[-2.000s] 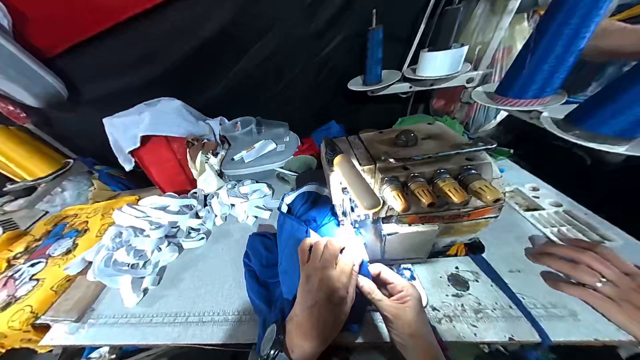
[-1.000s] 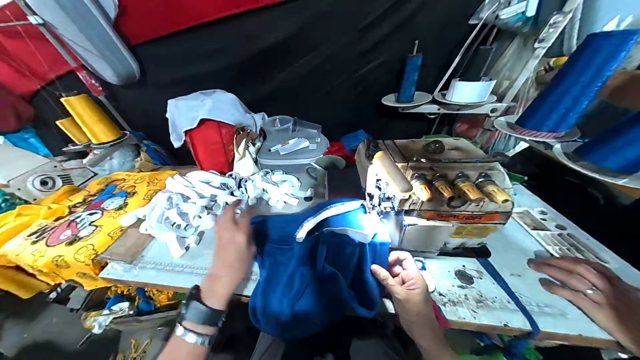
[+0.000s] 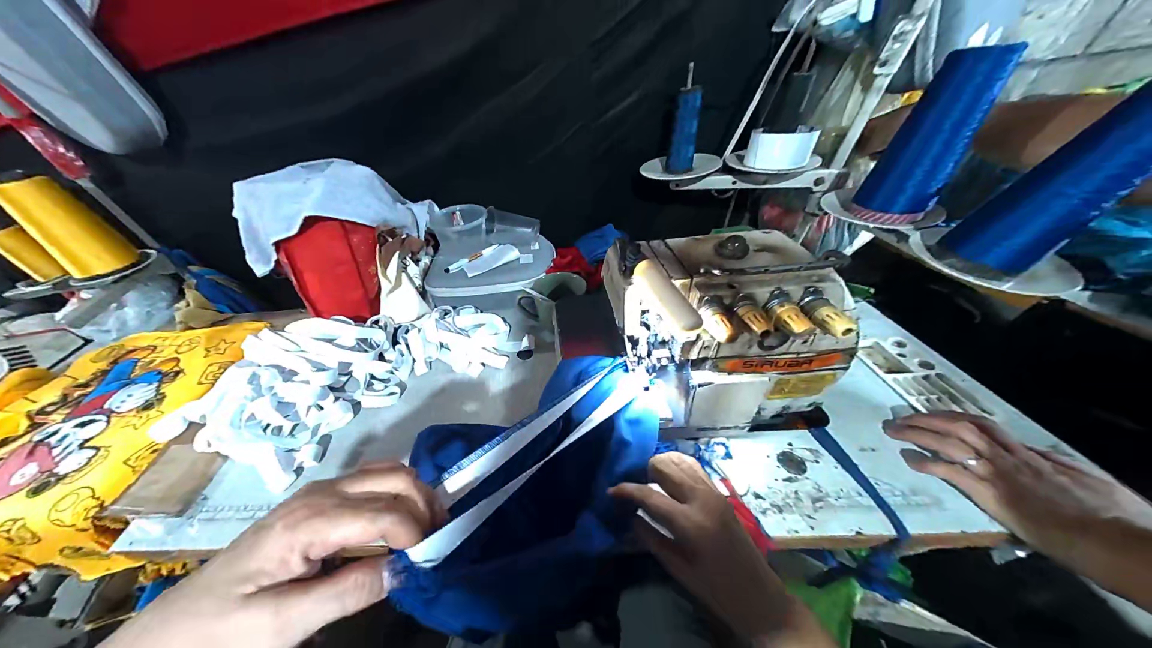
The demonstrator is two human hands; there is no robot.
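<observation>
My left hand pinches the edge of a blue garment together with a white elastic band, pulled taut toward the overlock sewing machine. The band and cloth run up to the lit needle area at the machine's left side. My right hand lies against the right side of the blue cloth, fingers curled; whether it grips the cloth is not clear.
A pile of white elastic strips lies left of the machine, beside yellow printed cloth. Another person's hand rests on the table's right side. Blue thread cones stand above. A grey lidded container sits behind.
My left hand has moved from near the pile of elastic strips to the garment's edge and now holds it with the band. The white band now stretches between that hand and the machine.
</observation>
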